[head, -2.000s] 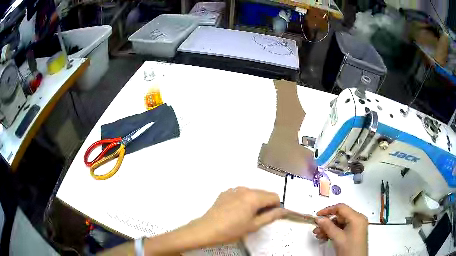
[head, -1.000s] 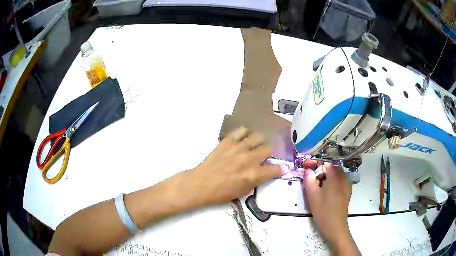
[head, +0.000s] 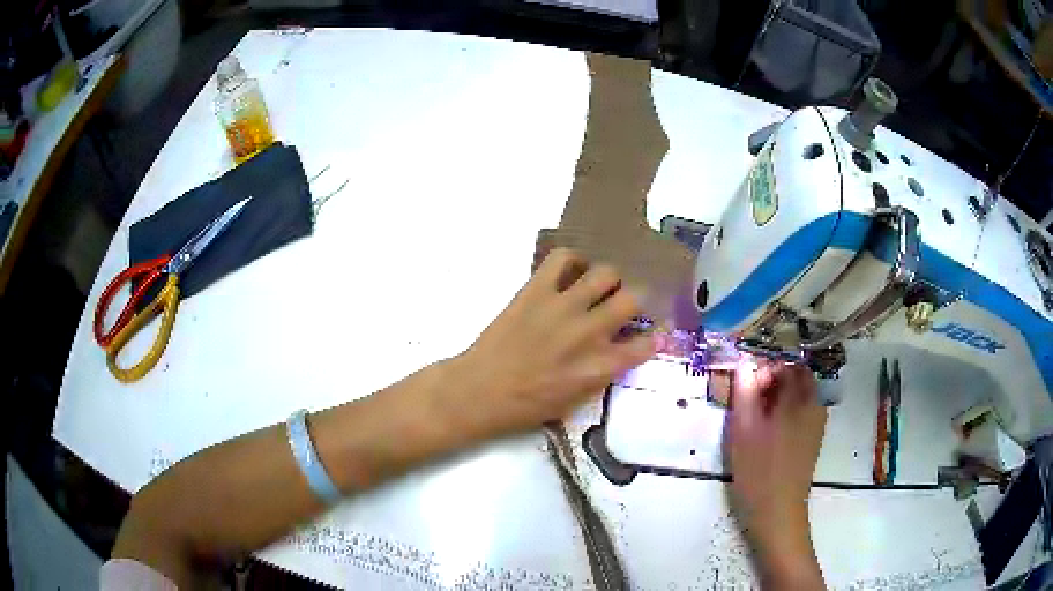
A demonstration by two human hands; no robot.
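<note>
My left hand (head: 560, 335) is left of the needle area, its fingertips near the edge of the brown fabric pieces (head: 618, 185). My right hand (head: 779, 404) is just right of the presser foot (head: 699, 346), fingers bent together and blurred. The foot is under pink-purple light. What either hand grips there is hidden by fingers and glare. The brown pieces lie stacked left of the white sewing machine head (head: 768, 219) and extend up the table. A narrow brown strip (head: 589, 514) hangs below my left hand over the table's near side.
Red- and yellow-handled scissors (head: 156, 289) lie on a dark folded cloth (head: 271, 214) at the left, with a bottle of yellow-orange liquid (head: 245, 116) behind. Orange and teal snips (head: 887, 421) lie on the machine bed at the right. A grey bin (head: 814, 52) stands behind the table.
The folded item held between both hands in front of the machine has gone from there; both hands have moved up to the needle area. Since one second ago, my left hand has lifted its fingers slightly.
</note>
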